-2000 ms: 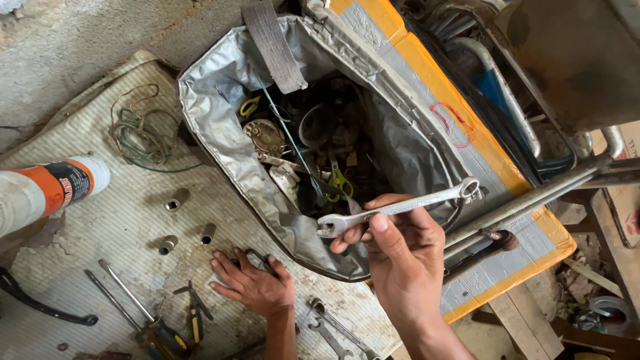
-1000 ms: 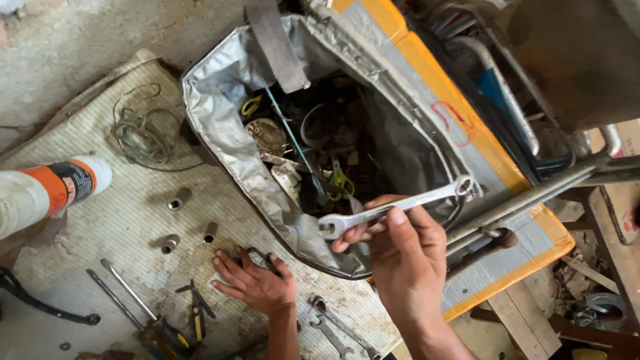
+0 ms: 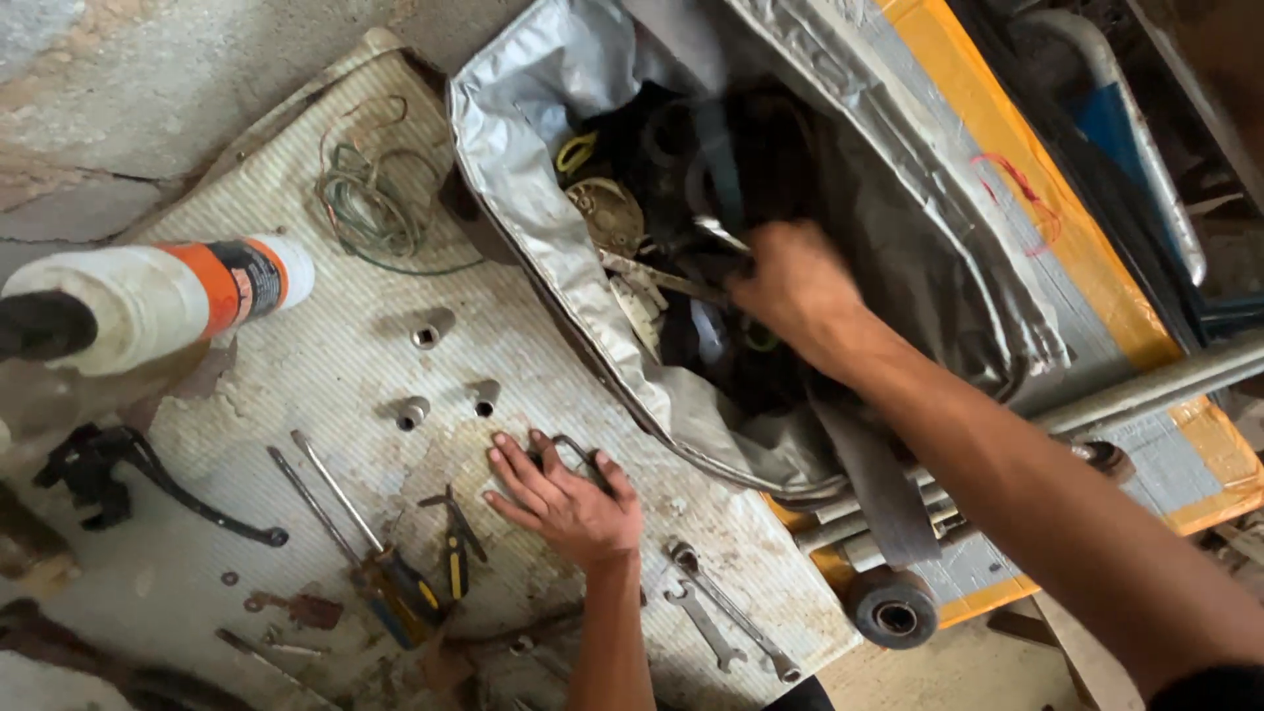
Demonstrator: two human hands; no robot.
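My right hand (image 3: 795,286) reaches into the open silver-lined bag (image 3: 602,316), blurred by motion. A shiny metal piece (image 3: 721,234), perhaps the end of a wrench, shows at its fingertips. Near it in the bag lie a round metal part (image 3: 604,212), a yellow handle loop (image 3: 576,153) and dark items too dim to name. My left hand (image 3: 573,504) rests palm down on the striped sheet, fingers spread, over a dark curved item (image 3: 575,449) that is mostly hidden. Sockets (image 3: 484,398) stand just above it. A combination wrench (image 3: 731,607) and an open-end wrench (image 3: 706,624) lie to its right.
Screwdrivers (image 3: 341,494), small pliers (image 3: 457,553) and a black lever (image 3: 197,489) lie on the left. A white bottle (image 3: 148,296) and coiled wire (image 3: 375,202) are farther up. A taped box (image 3: 1096,444), metal tubing (image 3: 1155,385) and a small wheel (image 3: 892,607) border the bag.
My right hand, which held a combination wrench above the bag's edge, has moved down into the bag. A grey strap now hangs over the near edge. My left hand stays on the sheet.
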